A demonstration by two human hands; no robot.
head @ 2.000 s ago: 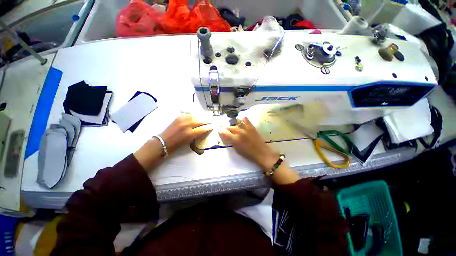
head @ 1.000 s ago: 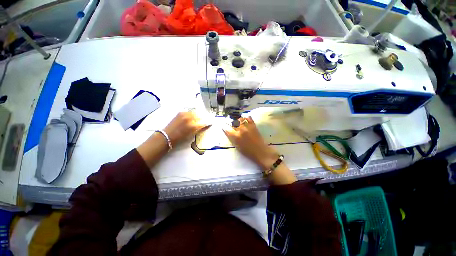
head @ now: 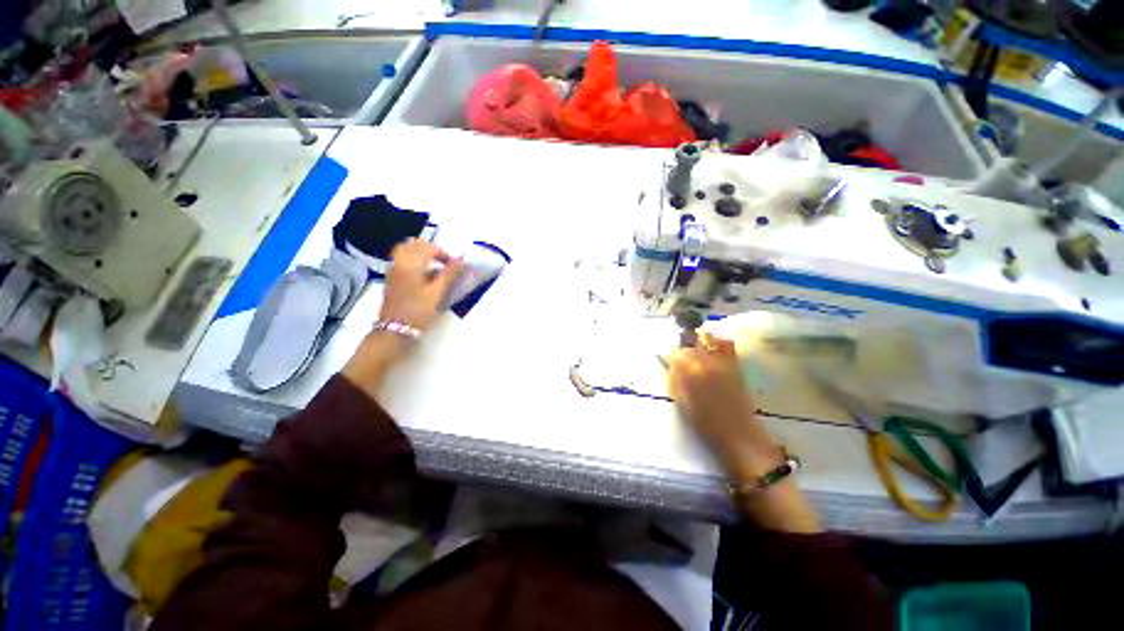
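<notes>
My left hand [head: 417, 286] is at the left of the machine table, fingertips at the edge of a light piece with a dark piece under it [head: 478, 277]. Whether it grips the piece is unclear. A stack of black and white pieces [head: 382, 227] lies just behind this hand, and grey curved pieces [head: 290, 330] lie to its left. My right hand [head: 712, 376] rests on the bed just in front of the presser foot [head: 690, 316] of the white sewing machine [head: 789, 234]. Glare hides whether fabric is under its fingers.
Scissors with yellow and green handles [head: 918, 462] lie right of my right hand, near dark and white pieces [head: 1005, 459]. Red-orange plastic bags [head: 623, 105] lie in the trough behind. A teal basket [head: 965, 609] is below at right, a blue crate [head: 49, 505] at lower left.
The view has turned left. My left hand has moved away from the needle to the pieces at the left. My right hand stays near the presser foot.
</notes>
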